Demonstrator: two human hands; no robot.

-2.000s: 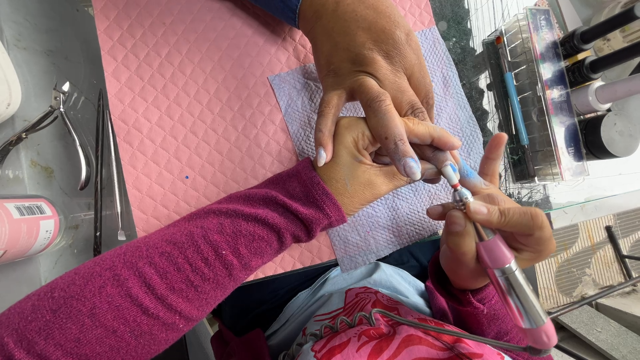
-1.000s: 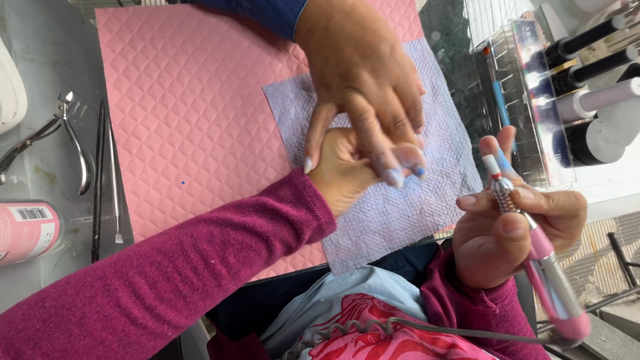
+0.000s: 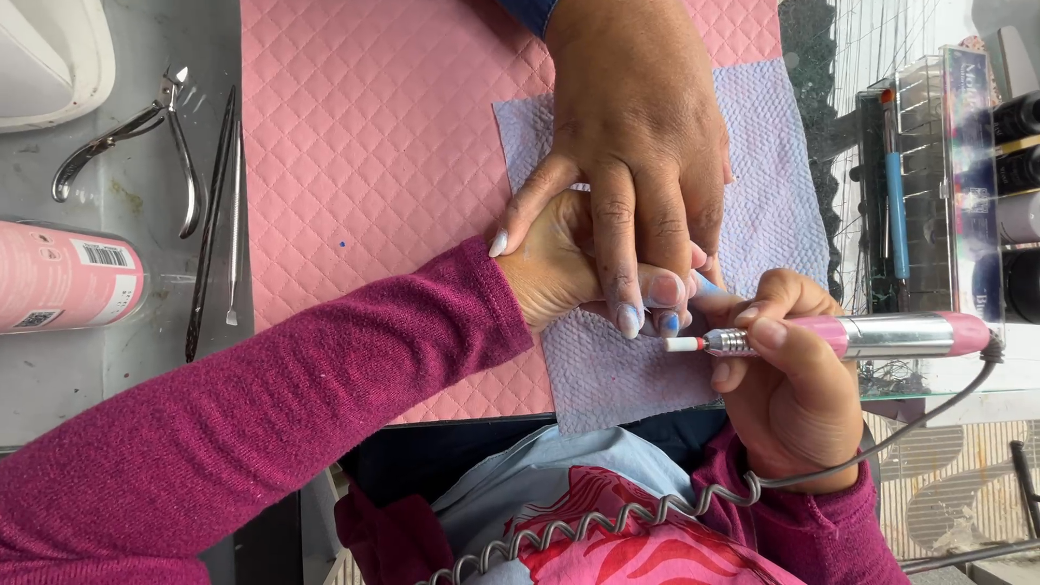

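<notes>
My left hand (image 3: pixel 561 264) lies over the paper towel (image 3: pixel 764 179), its fingers around the other person's fingers, partly hidden beneath that person's hand (image 3: pixel 642 130). In my right hand (image 3: pixel 800 382) is a pink and silver electric nail drill (image 3: pixel 886 335), its white bit (image 3: pixel 684 344) pointing left, just right of the fingertips. One fingernail (image 3: pixel 669 323) there shows blue; others look whitish. A coiled grey cord (image 3: pixel 617 520) runs from the drill's rear end across my lap. The towel rests on a pink quilted mat (image 3: pixel 382 162).
Cuticle nippers (image 3: pixel 166 106), a dark slim tool (image 3: pixel 213 219) and a metal cuticle pusher (image 3: pixel 235 227) lie left of the mat, near a pink bottle (image 3: pixel 69 276). At the right are a blue-handled brush (image 3: pixel 894 195), a clear compartment box (image 3: pixel 926 106) and several dark bottles (image 3: pixel 1020 171).
My right hand has turned the drill from a steep slant to nearly level, and its bit has come closer to the fingers than one second ago.
</notes>
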